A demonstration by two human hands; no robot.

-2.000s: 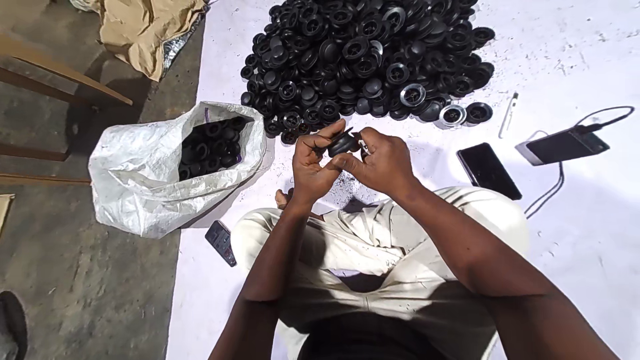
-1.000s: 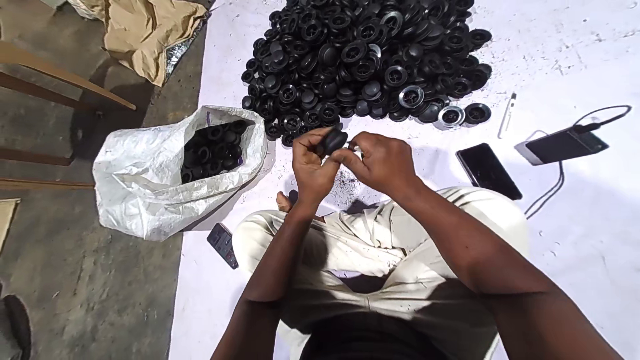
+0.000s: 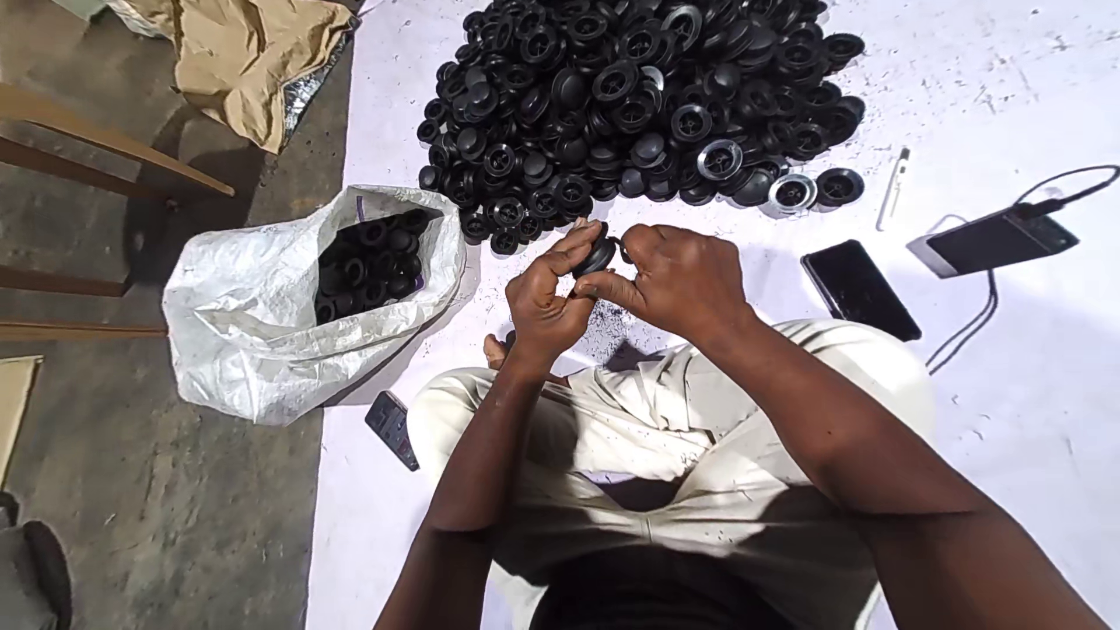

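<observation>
My left hand grips a round black plastic part by its edge, just in front of the pile. My right hand is close against its right side, thumb and forefinger pinched together; a small dark bit shows at the fingertips, too small to name. A large heap of similar black round parts lies on the white sheet beyond both hands, some showing spoked, ring-like faces and others domed ones. To the left, an open white woven sack holds more black parts.
On the right of the sheet lie a black smartphone, a dark rectangular device with a cable and a thin white pen-like tool. A small dark device lies by my left knee. Wooden legs and brown wrapping are at the left.
The black part stays in my left hand and has been turned between the fingers. My right hand has shifted slightly against it.
</observation>
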